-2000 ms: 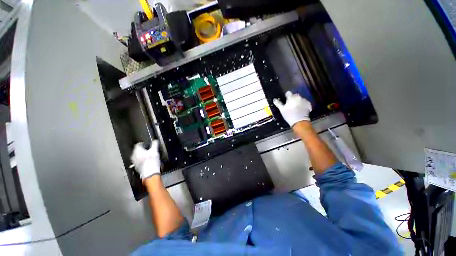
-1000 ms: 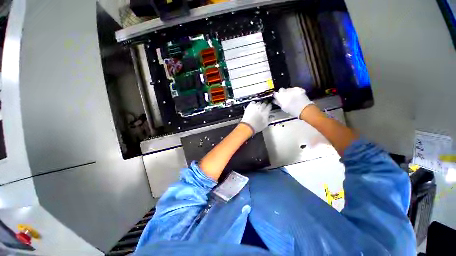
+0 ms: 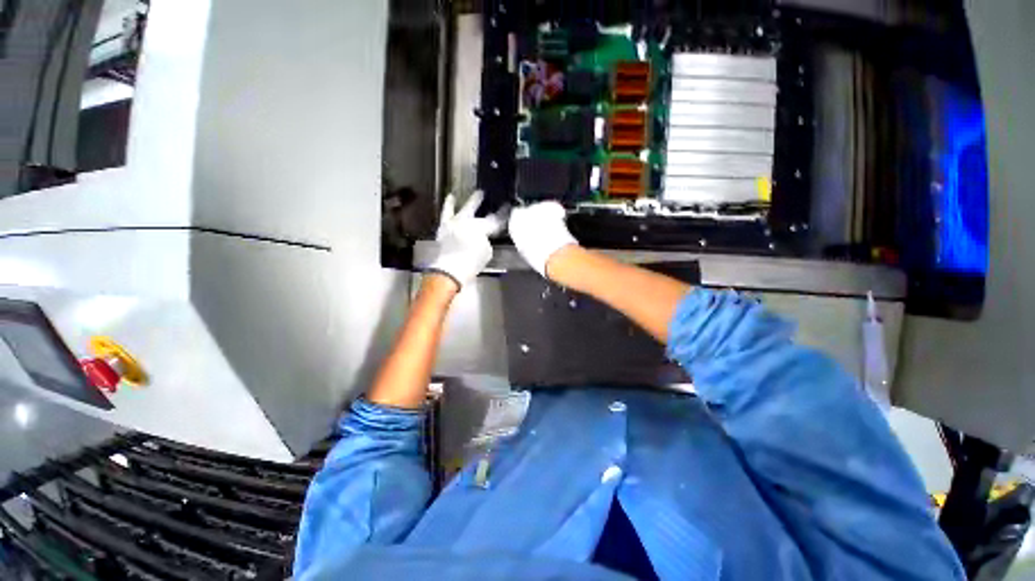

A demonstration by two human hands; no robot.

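A green circuit board (image 3: pixel 619 45) lies component side up in a black carrier (image 3: pixel 497 136) inside the machine opening. It bears silver-white bars (image 3: pixel 721 131), three orange-copper blocks (image 3: pixel 627 131) and dark blocks. My left hand (image 3: pixel 462 241), in a white glove, is at the carrier's near left corner with fingers spread. My right hand (image 3: pixel 538 233), also gloved, is just right of it at the carrier's near edge, fingers bent. The fingertips are small and partly hidden, so I cannot tell whether the right hand grips anything.
A black plate (image 3: pixel 590 329) lies on the front ledge (image 3: pixel 794 276). A translucent bottle (image 3: pixel 874 352) stands at the ledge's right. Rails (image 3: pixel 846 136) run right of the carrier. A red-and-yellow emergency button (image 3: pixel 108 369) and a black slotted rack (image 3: pixel 170 499) are at the left.
Both hands have moved from the carrier's near right area to its near left corner. The view has shifted left, showing the button and rack more. The board stays in the carrier.
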